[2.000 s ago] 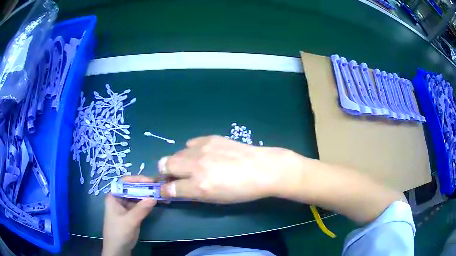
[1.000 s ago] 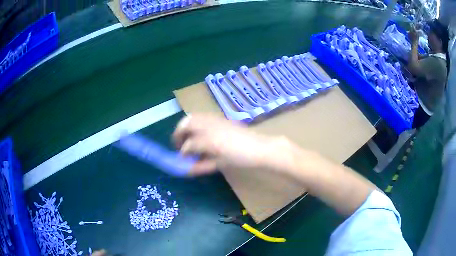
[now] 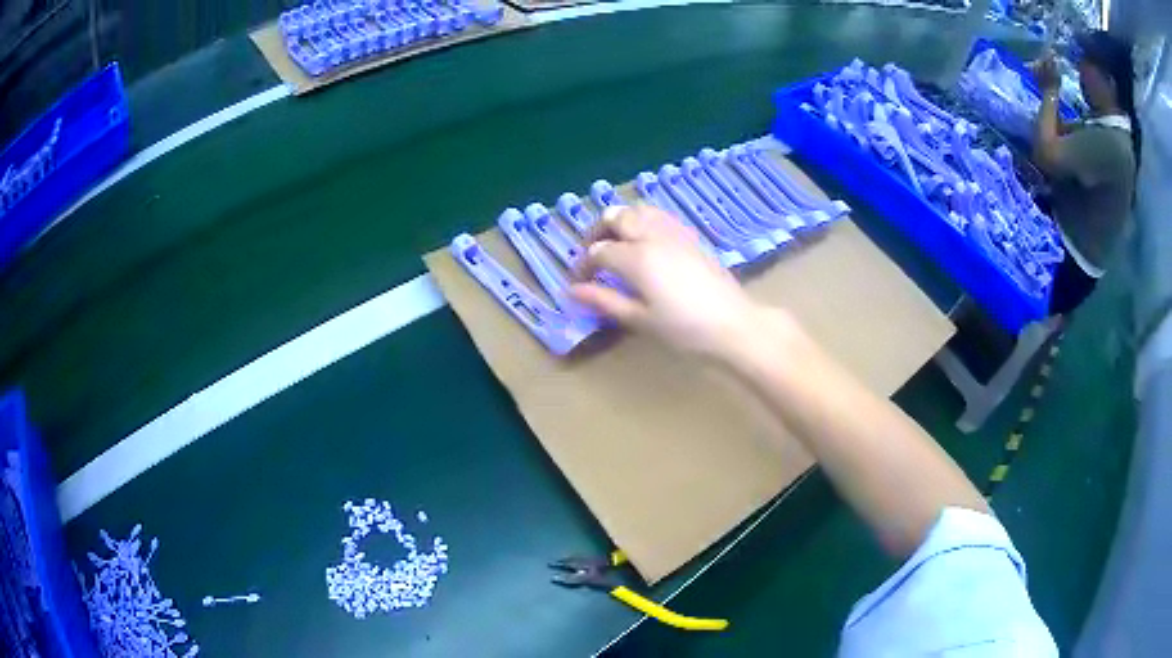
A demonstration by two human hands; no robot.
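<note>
Lavender handle housings lie side by side in a row on the tan cardboard sheet (image 3: 720, 411). The leftmost housing (image 3: 514, 298) lies slightly apart at the sheet's left edge, hollow side up. My right hand (image 3: 656, 276) is over the left-middle part of the row, fingers bent down among the housings. It covers the lower parts of several housings. Whether its fingers grip one is hidden. My left hand is not in view.
Small pale buttons (image 3: 386, 578) lie in a pile, with one link rod (image 3: 231, 599) and a rod heap (image 3: 129, 598) to the left. Yellow-handled cutters (image 3: 668, 612) lie by the cardboard. A blue bin (image 3: 900, 219) of housings stands beyond. A person (image 3: 1092, 167) is at far right.
My right hand has moved right and up from the belt onto the row. The housing it carried is now laid at the row's left end. My left hand has left the picture.
</note>
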